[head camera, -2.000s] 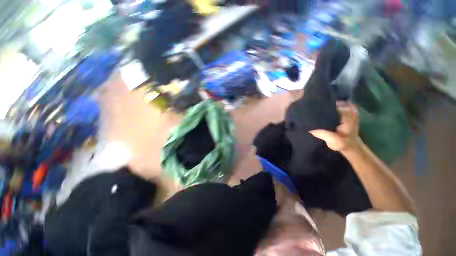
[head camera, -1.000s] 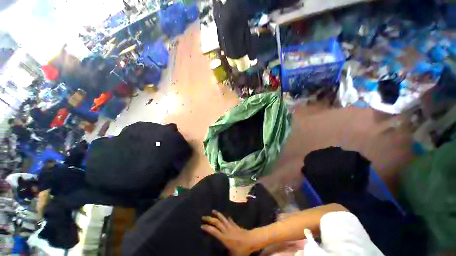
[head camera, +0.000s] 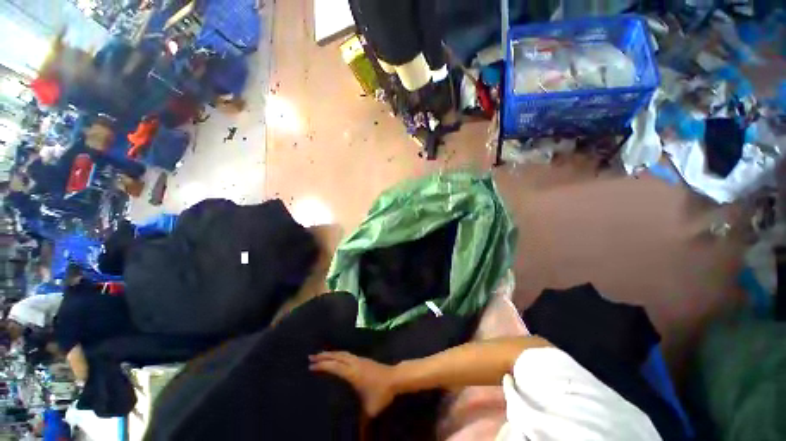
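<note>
My right hand (head camera: 358,375) lies on a bunched black garment (head camera: 250,379) at the bottom centre, fingers over the cloth and holding it. The thumb is hidden. My left hand is not visible. The garment's right part reaches the near rim of an open green woven sack (head camera: 487,232) standing on the floor. Dark cloth (head camera: 405,271) shows inside the sack, and a small white tag lies at its near edge.
A black garment pile (head camera: 207,267) with a white label is at left. A blue crate with black garments (head camera: 595,336) is at lower right, beside a dark green sack (head camera: 745,379). A blue crate of clear bags (head camera: 569,112) and a dress form stand behind. Another person's arm (head camera: 77,363) shows far left.
My right hand moved from the black garments at right onto the bunched garment at centre. Since one second ago, that garment has come up against the sack's near rim. The view has turned.
</note>
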